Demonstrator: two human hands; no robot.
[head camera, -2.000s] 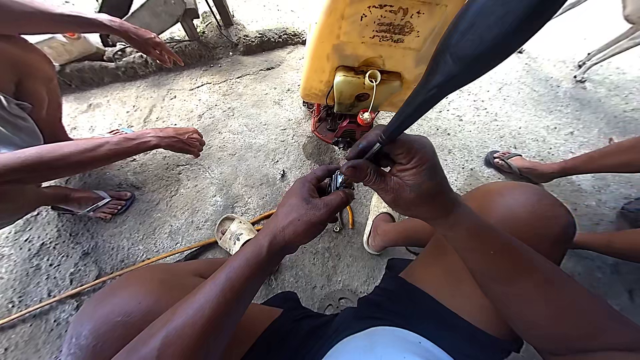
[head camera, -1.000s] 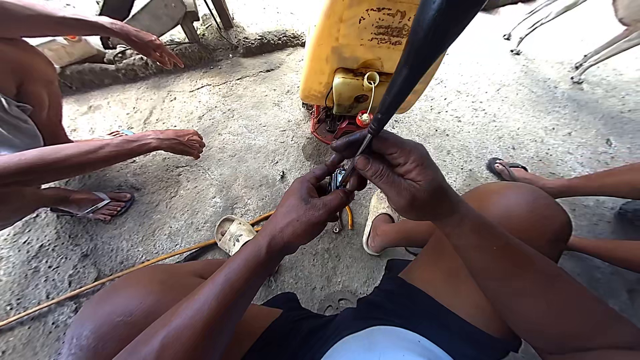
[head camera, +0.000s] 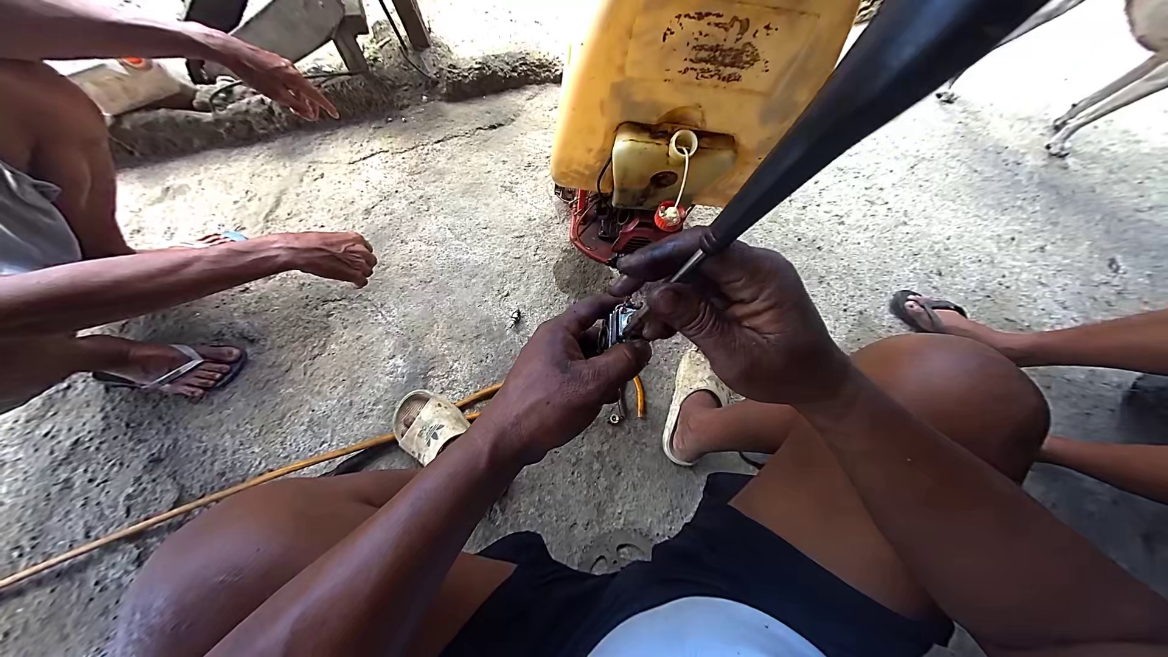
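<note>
My left hand (head camera: 570, 374) grips a small metal part (head camera: 622, 324), dark with a shiny face, between thumb and fingers; the fingers hide much of it. My right hand (head camera: 748, 319) is shut on the thin end of a long black tool (head camera: 803, 137) that widens toward the upper right. Its narrow metal tip (head camera: 691, 265) shows between thumb and forefinger, close above the small part; whether they touch is hidden. Beyond my hands stands a yellow plastic tank (head camera: 712, 82) on a red engine unit (head camera: 602, 228), with a small fuel tank (head camera: 639, 164) whose red cap (head camera: 669, 215) hangs on a cord.
Another person's hands (head camera: 333, 257) are at the left, apart from mine. A person's sandalled foot (head camera: 931, 312) is at the right. On the concrete lie a yellow hose (head camera: 265, 479) and a small metal tool (head camera: 617, 413). Animal legs (head camera: 1095, 100) show at the upper right.
The black tool's angle in my right hand has shifted, and my right fingers have changed their hold on its thin end. My left hand keeps the small metal part in about the same place.
</note>
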